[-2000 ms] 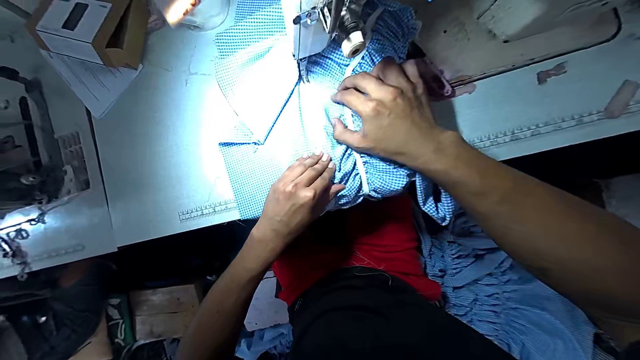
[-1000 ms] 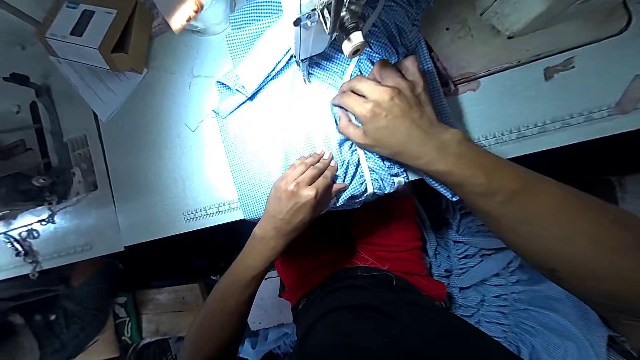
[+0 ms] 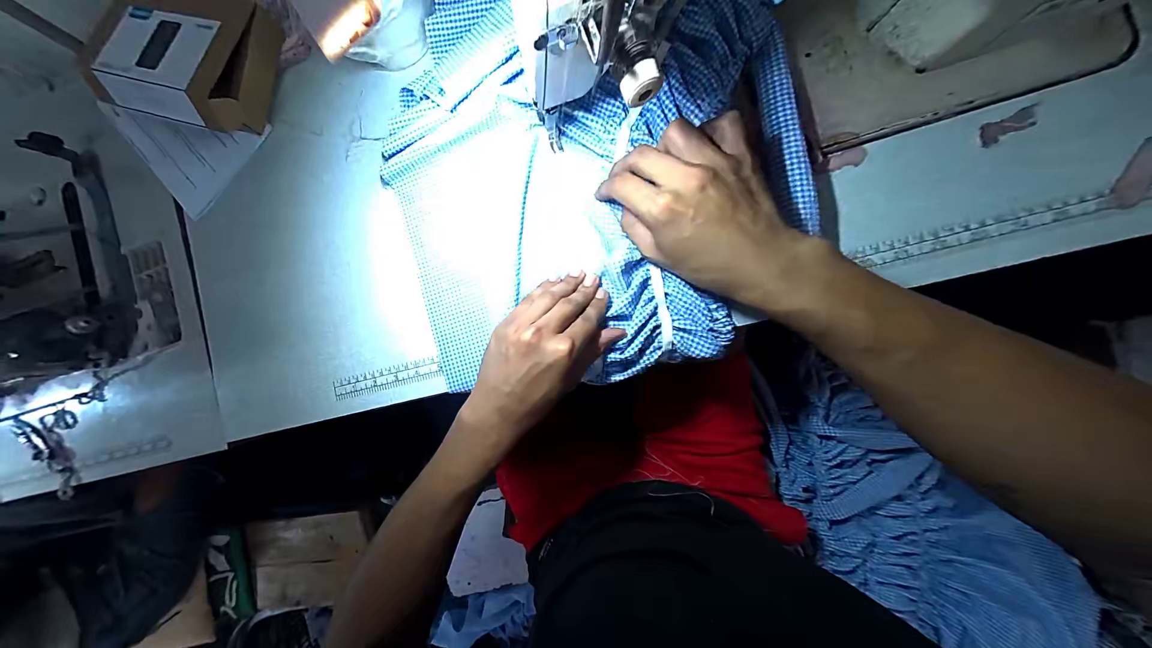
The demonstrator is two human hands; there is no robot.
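Observation:
Blue and white gingham fabric (image 3: pixel 468 306) lies on the sewing table under the head of a sewing machine (image 3: pixel 562 67), its presser foot (image 3: pixel 553 135) over the cloth. My left hand (image 3: pixel 544 342) rests flat on the fabric near the table's front edge, fingers slightly apart. To the right, my right hand (image 3: pixel 697 202) has bent fingers pressed on or pinching the gathered part, beside a narrow white tape (image 3: pixel 661 310); its fingertips are partly hidden. Strong lamp light washes out the cloth between my hands.
An open cardboard box (image 3: pixel 243 81) and a printed paper (image 3: pixel 184 162) lie at the back left. Another machine (image 3: pixel 81 297) stands far left. A measuring scale (image 3: pixel 387 378) marks the front edge. More gathered blue fabric (image 3: pixel 900 522) hangs at the lower right. Part of another person (image 3: pixel 153 540) shows lower left.
The fabric has shifted under the machine head, and the folded layer left of the presser foot has moved back from the front. Both hands remain in nearly the same places.

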